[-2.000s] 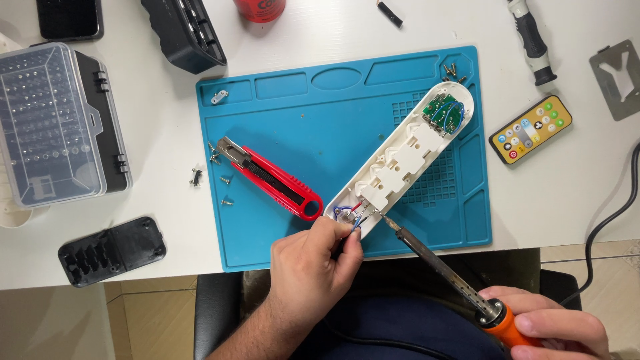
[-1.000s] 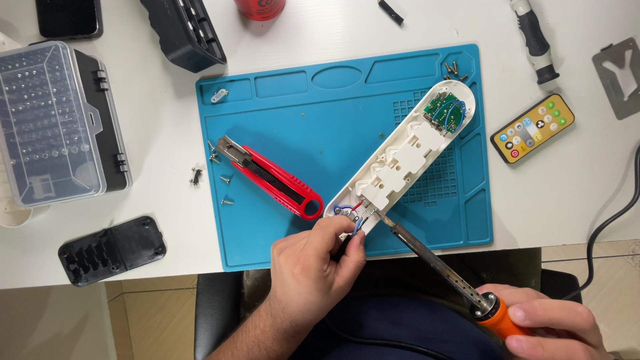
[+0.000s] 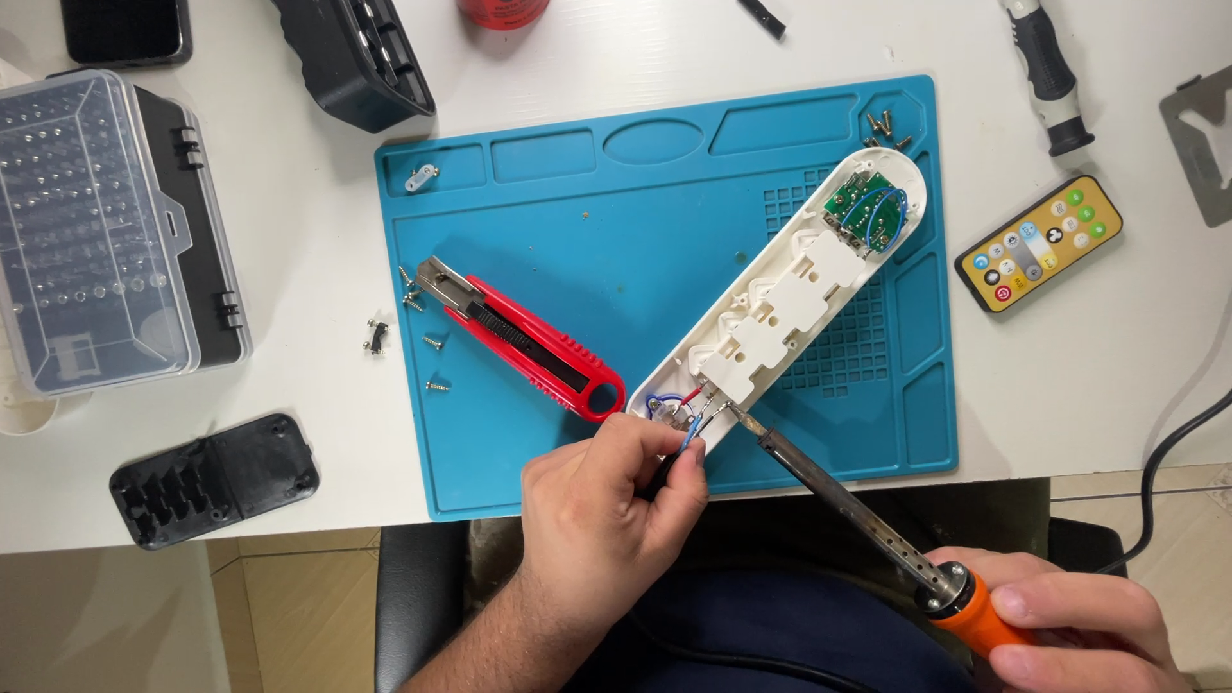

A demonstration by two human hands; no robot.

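Note:
A long white plastic housing (image 3: pixel 770 322) lies diagonally on a blue silicone work mat (image 3: pixel 539 231). Its upper end holds a green circuit board (image 3: pixel 866 212) with blue wires; red, blue and bare wire ends show at its lower end. My left hand (image 3: pixel 616 491) pinches a blue wire (image 3: pixel 691 433) and a dark cable at that lower end. My right hand (image 3: pixel 1078 616) grips the orange handle of a soldering iron (image 3: pixel 847 505), whose tip is at the bare wire ends; exact contact is too small to tell. A red utility knife (image 3: pixel 529 342) lies left of the housing.
Several screws (image 3: pixel 433 342) lie by the mat's left edge, others (image 3: pixel 885 125) in its top right corner. A clear-lidded bit case (image 3: pixel 91 231) and black plastic cover (image 3: pixel 214 479) stand left. A remote control (image 3: pixel 1039 243), a screwdriver (image 3: pixel 1049 82) and the iron's black cord (image 3: pixel 1150 481) are right.

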